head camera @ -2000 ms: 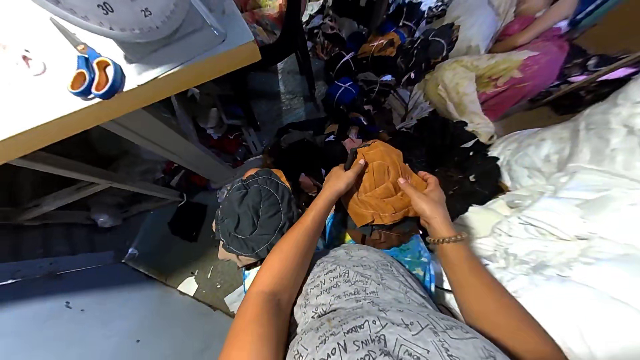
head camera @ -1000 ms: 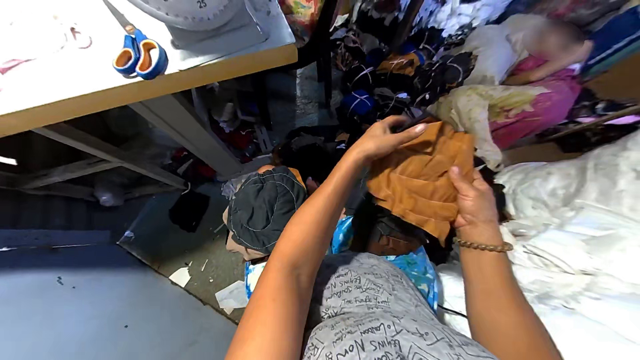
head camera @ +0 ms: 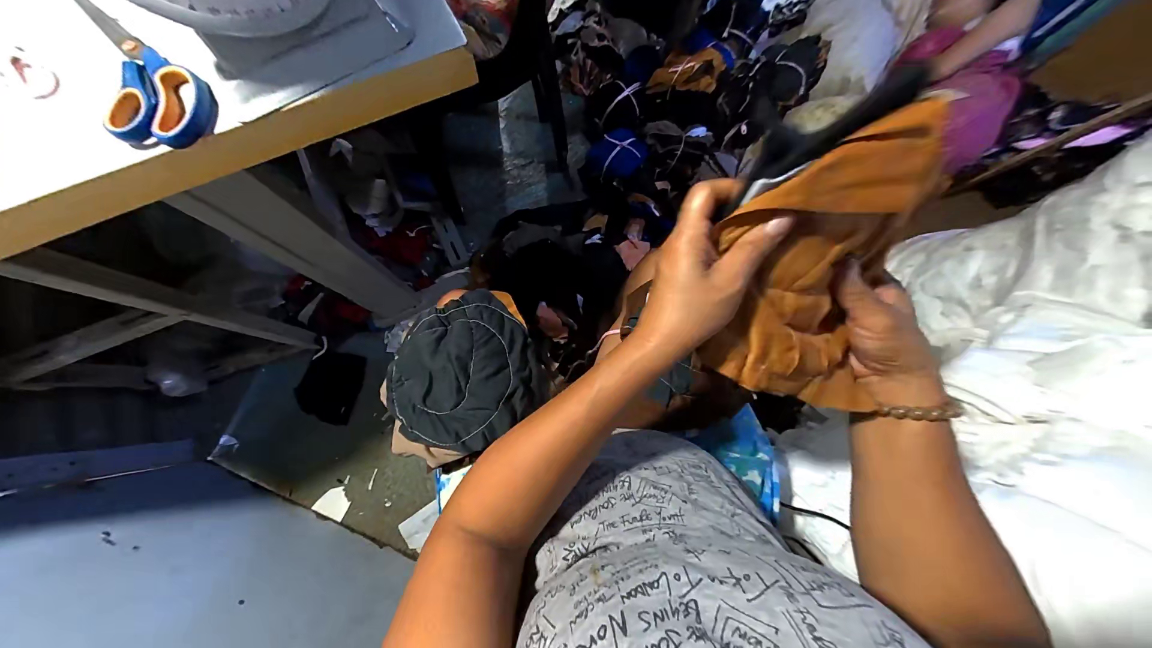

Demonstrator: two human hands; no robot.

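Note:
My left hand (head camera: 711,270) grips the upper left edge of a folded orange-brown cloth (head camera: 810,270), its thumb lying on top. A dark cloth (head camera: 828,126), blurred, extends from that hand along the cloth's upper edge. On the cloth's right side, my right hand (head camera: 886,337) holds it, with the fingers partly hidden. Lower left of my left hand sits a dark grey rolled fabric bundle (head camera: 463,373) with pale stitching lines. More brown and dark cloth (head camera: 666,396) lies below my hands, partly covered by my left forearm.
Blue-handled scissors (head camera: 162,103) and a weighing scale (head camera: 297,45) stand on a wood-edged table (head camera: 360,112) at upper left. Tied cloth bundles (head camera: 621,153) and scraps cover the floor ahead. White fabric (head camera: 1062,387) is heaped at right. Another person's arm (head camera: 985,36) shows at upper right.
The orange-brown cloth has been raised from my lap and shifted right and up, with both hands still on it. A dark cloth now stretches along its upper edge.

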